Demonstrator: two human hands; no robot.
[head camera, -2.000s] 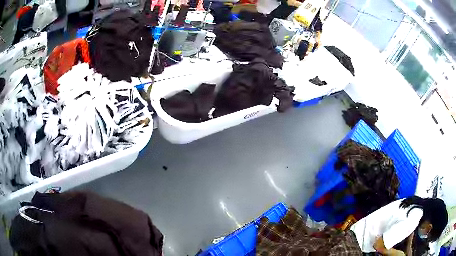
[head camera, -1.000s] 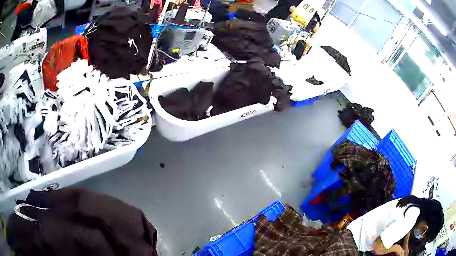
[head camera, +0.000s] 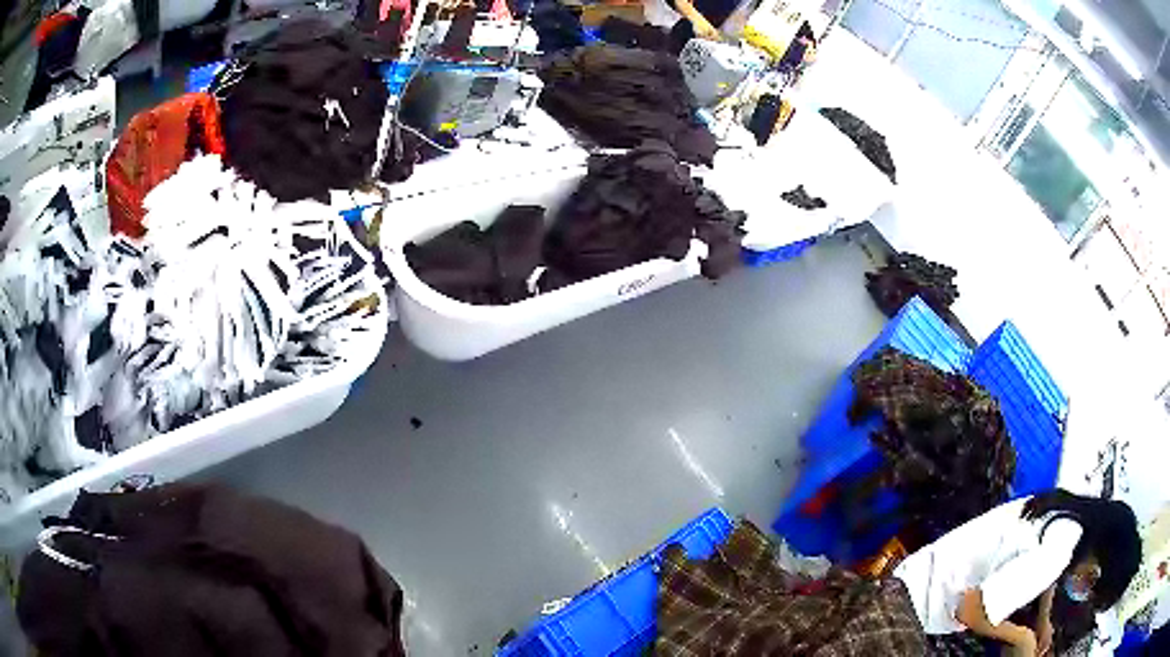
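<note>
Neither of my hands is in the picture. A bulky dark brown garment bundle (head camera: 218, 578) lies low at the left, cut off by the bottom edge. A pale curved cord or loop (head camera: 62, 549) shows on its left side. Brown-green plaid pieces (head camera: 770, 603) lie over a blue crate (head camera: 629, 603) at the bottom centre.
White troughs hold black and white cut pieces (head camera: 218, 308) at the left and dark brown pieces (head camera: 488, 257) at the top centre. More plaid cloth (head camera: 943, 430) fills blue crates (head camera: 1020, 398) at the right. A person in white (head camera: 994, 565) bends low beside them. Grey floor (head camera: 552, 411) lies between.
The view has shifted slightly. The person at the right has moved their head and arms a little, and their forearm shows more. The dark bundle and plaid pieces look unchanged.
</note>
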